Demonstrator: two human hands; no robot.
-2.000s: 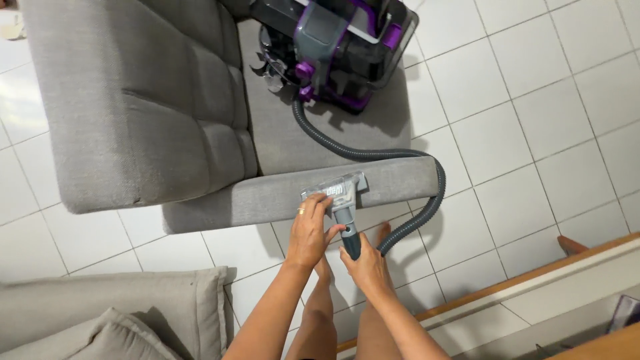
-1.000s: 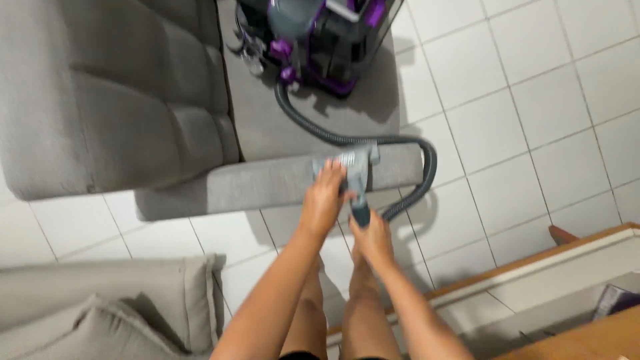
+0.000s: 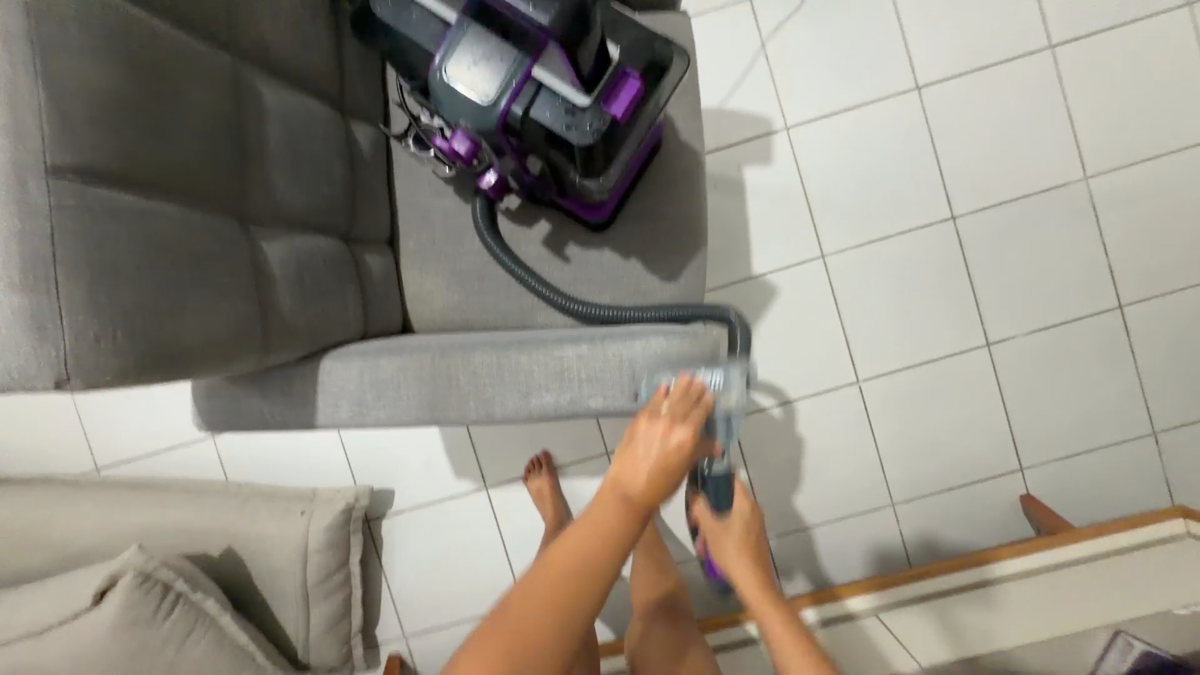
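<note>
A clear plastic upholstery nozzle point(image 3: 731, 398) lies over the outer end of the grey sofa's armrest point(image 3: 487, 375), slightly blurred. My left hand point(image 3: 661, 445) rests on the nozzle, fingers on its top. Below it, my right hand point(image 3: 736, 530) is closed around the dark tool handle point(image 3: 717, 489). A ribbed grey hose point(image 3: 600, 311) curves from the nozzle area around the armrest's end and back to a black and purple portable carpet cleaner point(image 3: 562, 103), which stands on the seat point(image 3: 553, 272).
A beige cushioned seat point(image 3: 178, 553) is at the lower left. A wood-edged white ledge point(image 3: 1031, 567) runs along the lower right. White tiles point(image 3: 900, 309) cover the floor. My bare foot point(image 3: 544, 483) stands near the armrest.
Both hands and the nozzle have moved right along the armrest to its outer end. The view has shifted somewhat. The cleaner remains on the seat.
</note>
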